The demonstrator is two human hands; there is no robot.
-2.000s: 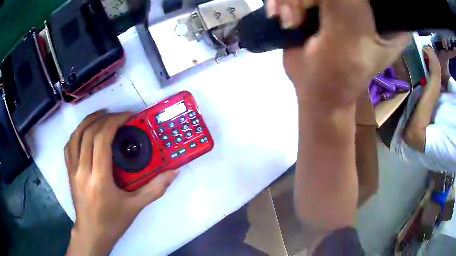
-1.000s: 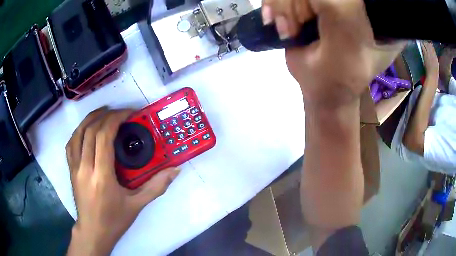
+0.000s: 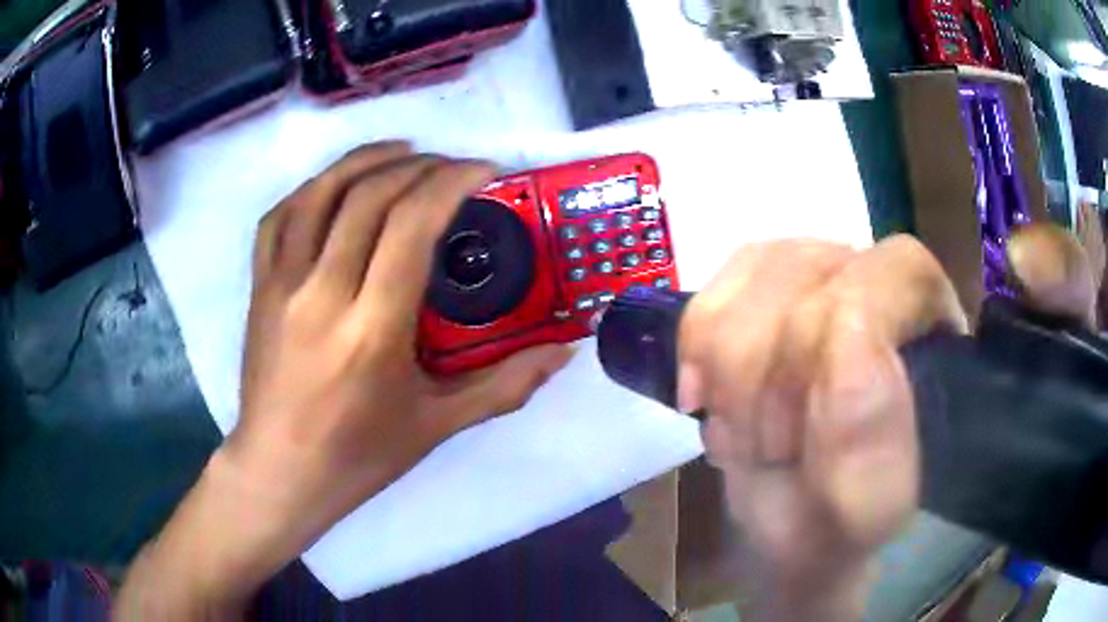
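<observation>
The red portable radio (image 3: 553, 316) lies face up on the white work sheet (image 3: 486, 486), its round black speaker at the left and its keypad and display window at the right. The display shows dark with pale marks. My left hand (image 3: 352, 292) grips the radio around its speaker end, thumb along the lower edge. My right hand (image 3: 814, 377) is closed around the black electric screwdriver (image 3: 1008, 425). The tool's nose is at the radio's lower edge, below the keypad. The tip is too small to tell whether it touches a screw.
Waiting radios (image 3: 207, 61) with black backs stand at the upper left. The screw feeder (image 3: 784, 37) is at the top. A carton (image 3: 942, 158) with purple batteries (image 3: 999, 170) is at the right, another red radio (image 3: 954, 30) behind it. Brown cardboard (image 3: 650, 535) shows below the sheet.
My right hand has brought the screwdriver from the screw feeder down to the radio. The view has shifted, and the radio and my left hand appear further right and higher. The display has turned darker.
</observation>
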